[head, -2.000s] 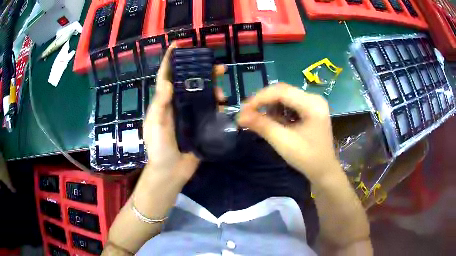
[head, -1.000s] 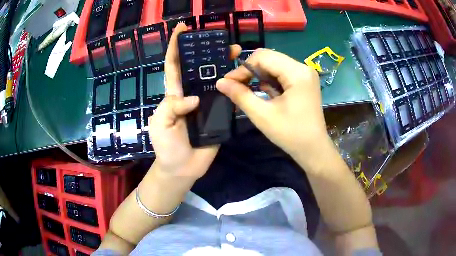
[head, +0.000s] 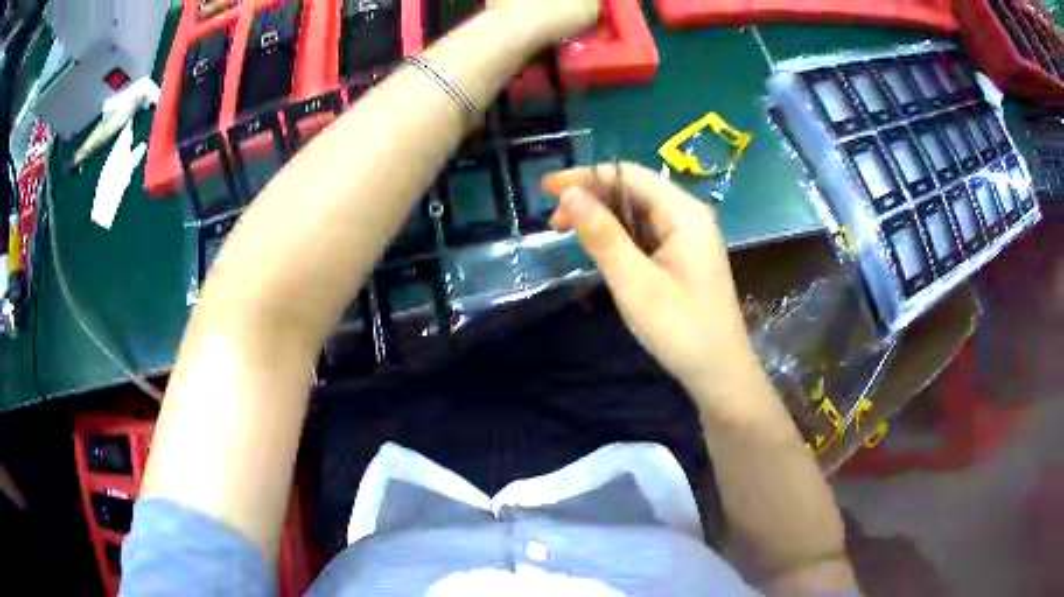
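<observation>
My left hand (head: 548, 14) reaches to the top edge over the red phone tray (head: 624, 47); it is partly cut off, and I cannot tell if it holds anything. My right hand (head: 653, 251) is above the bench's front edge, beside the lens sheet (head: 473, 198), with its fingers curled around a thin dark sliver, perhaps tweezers (head: 621, 198). My left forearm hides part of the lens sheet and the tray. Black keypad phones (head: 274, 49) lie in the tray's pockets.
A second lens sheet (head: 922, 175) lies tilted at the right. A yellow release liner (head: 706, 146) lies on the green bench. A plastic waste bag (head: 805, 338) hangs below the edge at right. Another red tray (head: 99, 496) holds phones at lower left. White strips (head: 117, 175) lie upper left.
The phone that was in my left hand is no longer seen. My left arm has swung up and across to the far tray. My right hand has moved slightly down and stays near the lens sheet.
</observation>
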